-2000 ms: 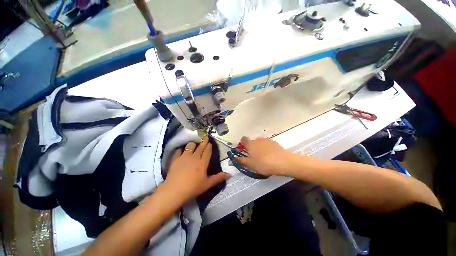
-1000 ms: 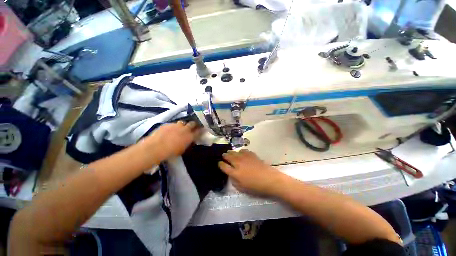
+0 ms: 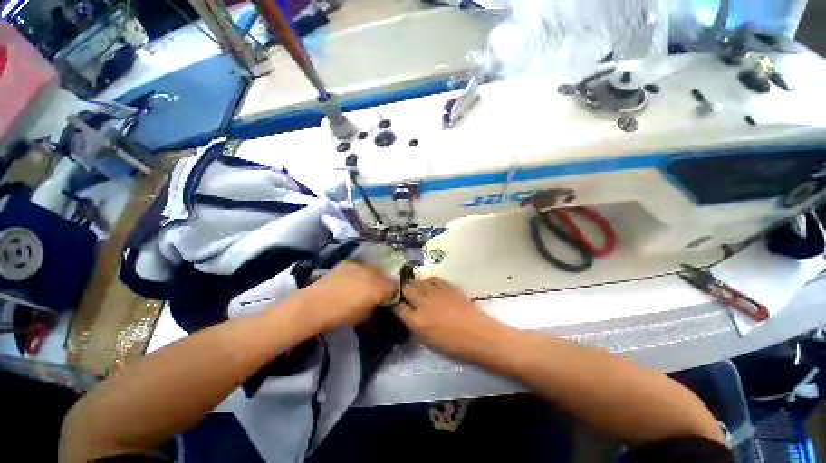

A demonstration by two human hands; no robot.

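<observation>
The white and navy garment (image 3: 254, 217) lies heaped left of the needle, and part of it hangs over the table's front edge. My left hand (image 3: 360, 288), slightly blurred, holds the cloth just in front of the presser foot (image 3: 408, 237). My right hand (image 3: 433, 307) is close beside it, its fingers bent on the dark cloth edge. The fingertips of both hands nearly meet. The exact grip and the needle point are hard to make out.
Scissors with red and black handles (image 3: 572, 237) rest against the machine head (image 3: 471, 194). Red-handled snips (image 3: 725, 291) lie on white paper at the right. Brown cardboard (image 3: 113, 298) is at the left table edge. A blue crate (image 3: 783, 439) stands low at the right.
The scissors left my right hand and now rest against the machine. My left hand has moved right and nearer to me since the last frame, closer to my right hand.
</observation>
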